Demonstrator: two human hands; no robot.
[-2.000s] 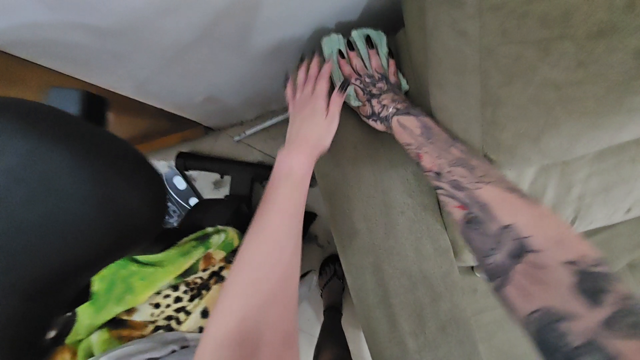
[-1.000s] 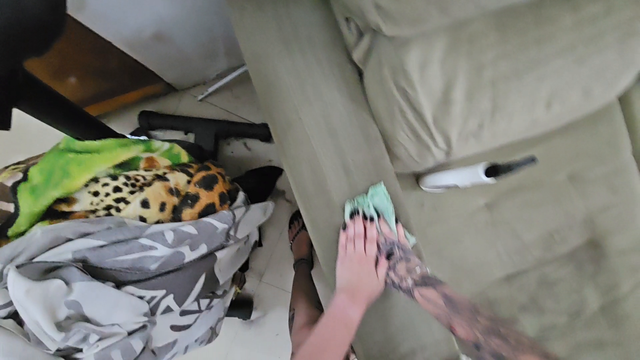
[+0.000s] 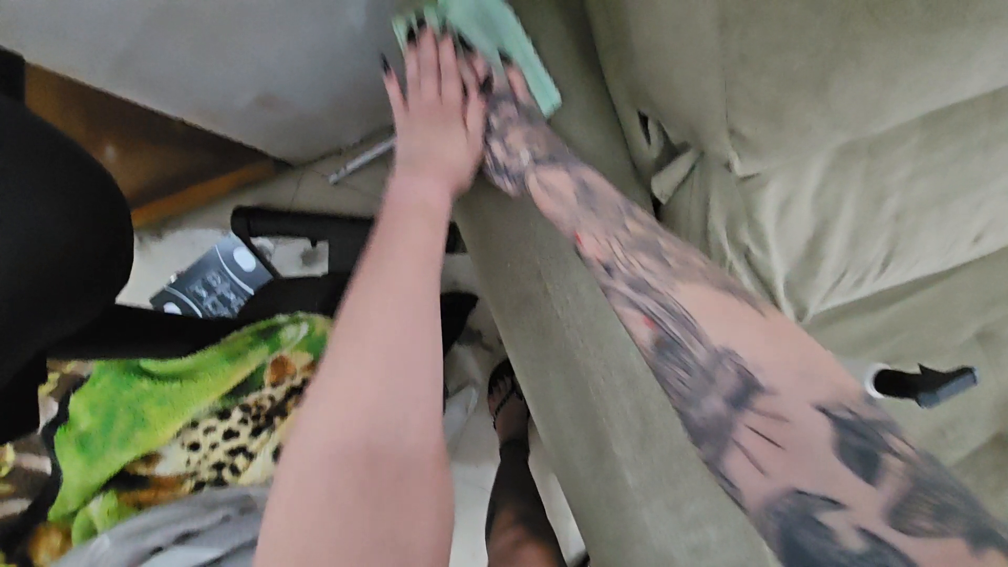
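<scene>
A light green cloth (image 3: 504, 47) lies at the far end of the sofa's padded armrest (image 3: 551, 331), by the pale wall. My right hand (image 3: 508, 118), on the tattooed arm, presses on the cloth with its fingers spread over it. Close beside it, my left hand (image 3: 437, 102) lies flat with its fingers apart; its fingertips rest on the cloth's left part and its thumb side touches my right hand. On the seat at the right, partly behind my right forearm, is a white object with a black end (image 3: 929, 384).
Green sofa cushions (image 3: 850, 157) fill the right side. Left of the armrest are a black metal frame (image 3: 315, 228), a dark printed box (image 3: 214, 277), a patterned blanket (image 3: 236, 433), a grey cloth (image 3: 173, 528) and a black rounded object (image 3: 55, 236). My foot (image 3: 508, 402) stands beside the armrest.
Both hands and the green cloth have moved from the near part of the armrest, where they were one second ago, back to its far end. The view has shifted too.
</scene>
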